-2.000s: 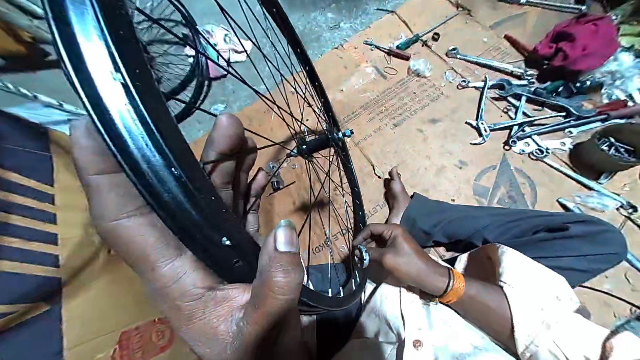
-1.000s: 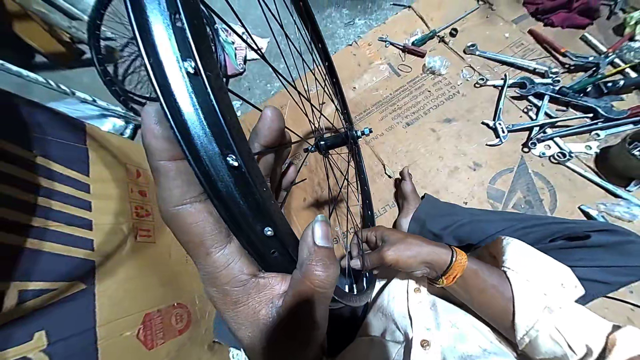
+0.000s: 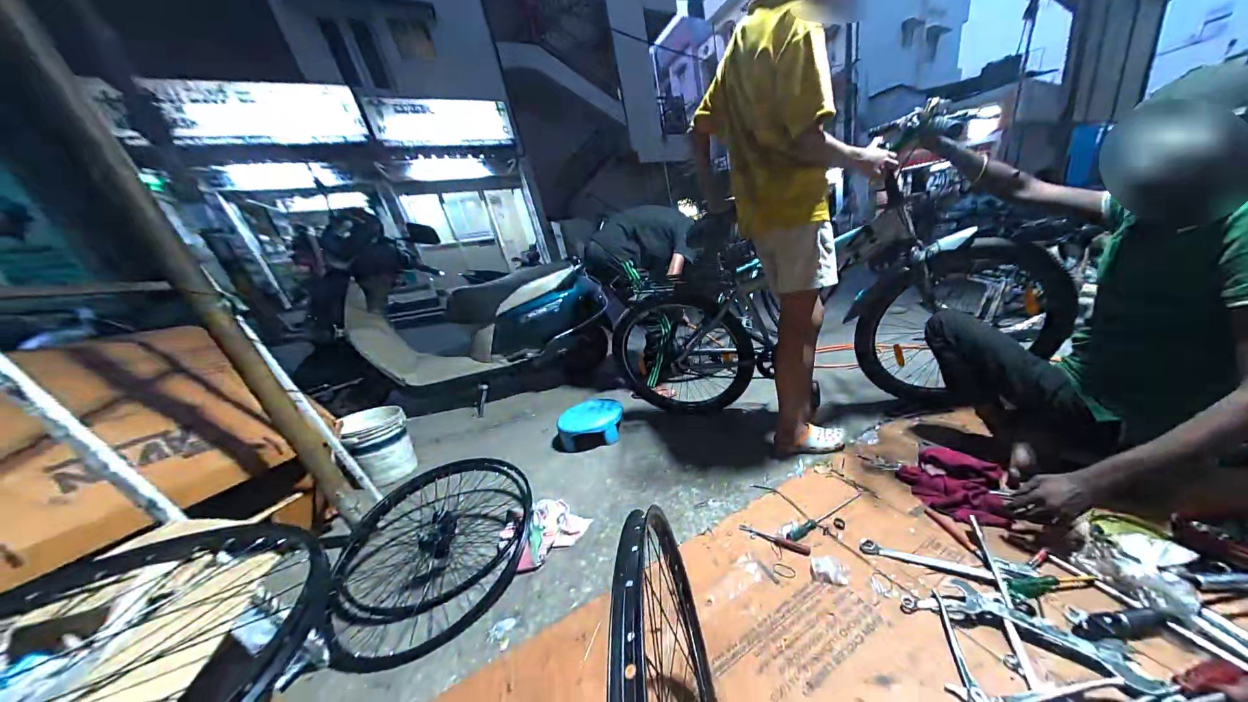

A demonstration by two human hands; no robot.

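Note:
A black spoked bicycle wheel rim (image 3: 634, 614) stands upright at the bottom centre, seen nearly edge-on, its lower part cut off by the frame. Neither my left hand nor my right hand shows; what they hold is hidden below the view. Cardboard sheeting (image 3: 751, 634) lies under and beside the rim. To its right are combination spanners (image 3: 936, 561), a screwdriver (image 3: 775, 539) and other metal tools. Left of it, more black wheels (image 3: 439, 561) rest on the ground, near a crumpled cloth (image 3: 558, 526).
A co-worker in green (image 3: 1150, 322) sits at right by a maroon cloth (image 3: 955, 483). A person in yellow (image 3: 780, 136) stands by a bicycle (image 3: 682, 351). A blue stool (image 3: 590, 419), white bucket (image 3: 378, 444), scooter (image 3: 526, 312) and slanted pole (image 3: 224, 341) stand farther back.
The view has swung up to the street. Both hands, seen on the wheel one and two seconds ago, are out of view.

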